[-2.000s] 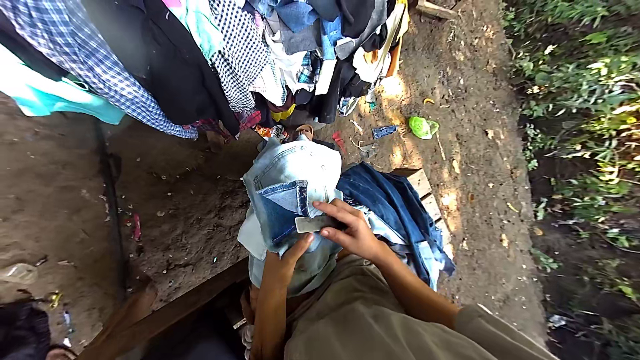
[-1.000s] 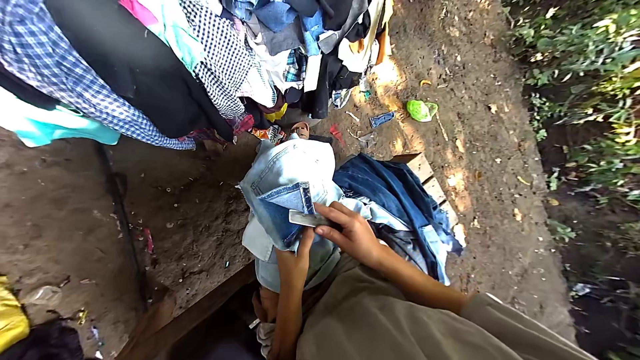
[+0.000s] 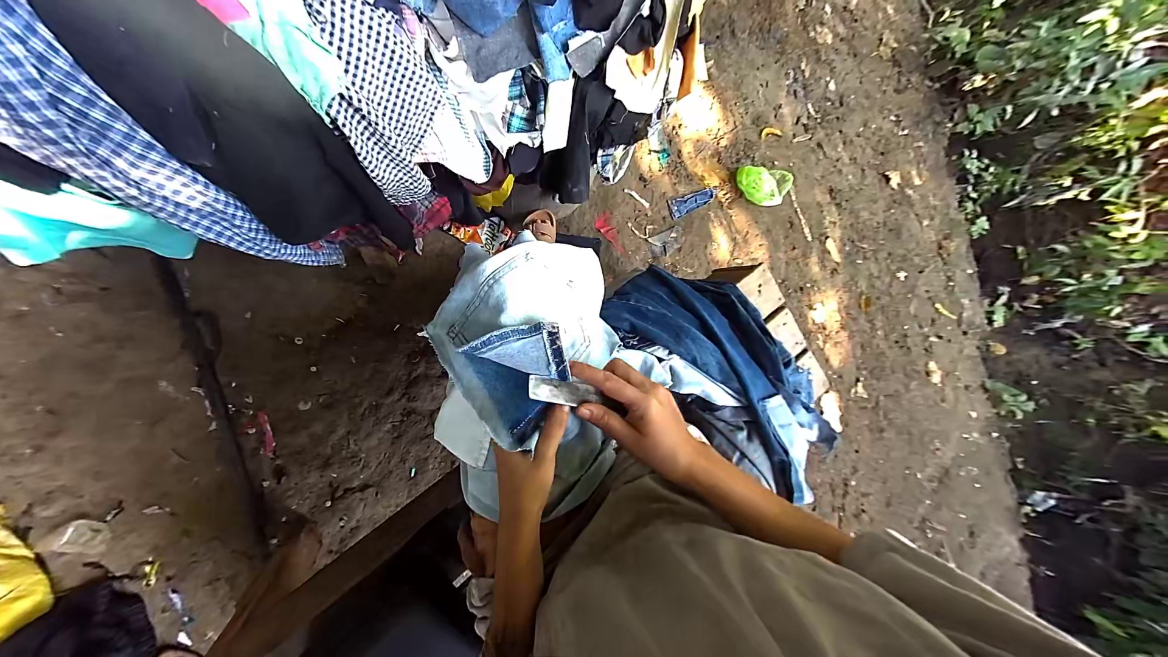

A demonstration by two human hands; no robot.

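Note:
Light-blue denim garments (image 3: pixel 529 292) are bunched over my lap at the middle of the head view. On top lies a darker denim piece (image 3: pixel 497 388) with a folded, stitched edge. My right hand (image 3: pixel 639 420) grips a flat, grey metal blade (image 3: pixel 561 391) between thumb and fingers, its flat end over the stitched seam. My left hand (image 3: pixel 534 447) holds the denim piece from below, close to the blade; most of its fingers are hidden by the cloth.
Dark-blue jeans (image 3: pixel 703 319) and other denim lie on a wooden crate (image 3: pixel 762 287) to the right. Mixed clothes (image 3: pixel 274 119) hang in a heap ahead. A wooden beam (image 3: pixel 365 538) runs at lower left. A green plastic bag (image 3: pixel 763 185) and scraps lie on the dirt ground.
Both hands keep their hold on the denim and the blade, with only slight shifts. The view has moved a little.

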